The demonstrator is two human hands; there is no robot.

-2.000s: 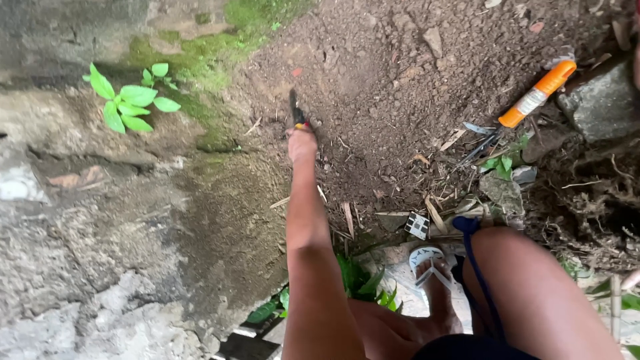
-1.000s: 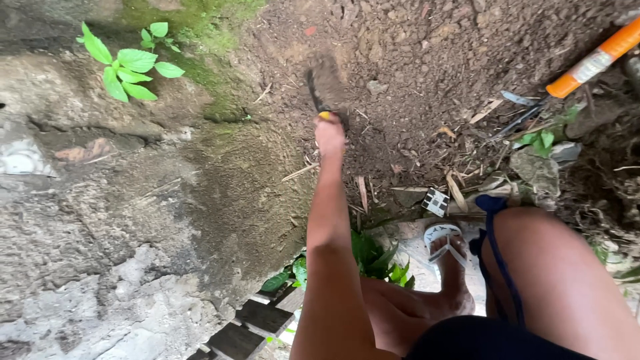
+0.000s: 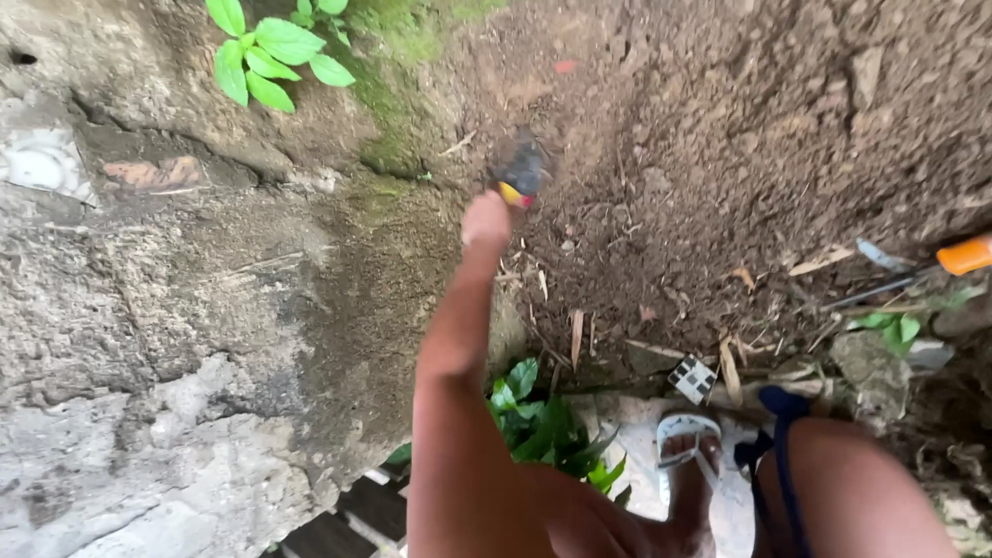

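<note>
My left hand (image 3: 487, 220) is closed around the handle of a small digging tool, seemingly a hand trowel (image 3: 524, 167), with yellow and red at the handle end. Its dark blade is blurred and lies over the brown soil (image 3: 697, 170), close to the base of the rough wall (image 3: 372, 310). A small red chip (image 3: 565, 67) lies in the soil above the blade. My right hand is out of view.
An orange-handled tool (image 3: 965, 256) with a thin metal shaft lies at the right edge. Green plants (image 3: 267, 58) grow at upper left and below the soil. A black-and-white patterned piece (image 3: 692, 379) lies near my sandalled foot (image 3: 686, 449), beside stones (image 3: 872, 368).
The blade has moved from right beside the red chip to lower left of it, with my left hand still on the handle. The view has shifted, so the orange-handled tool is now partly cut off.
</note>
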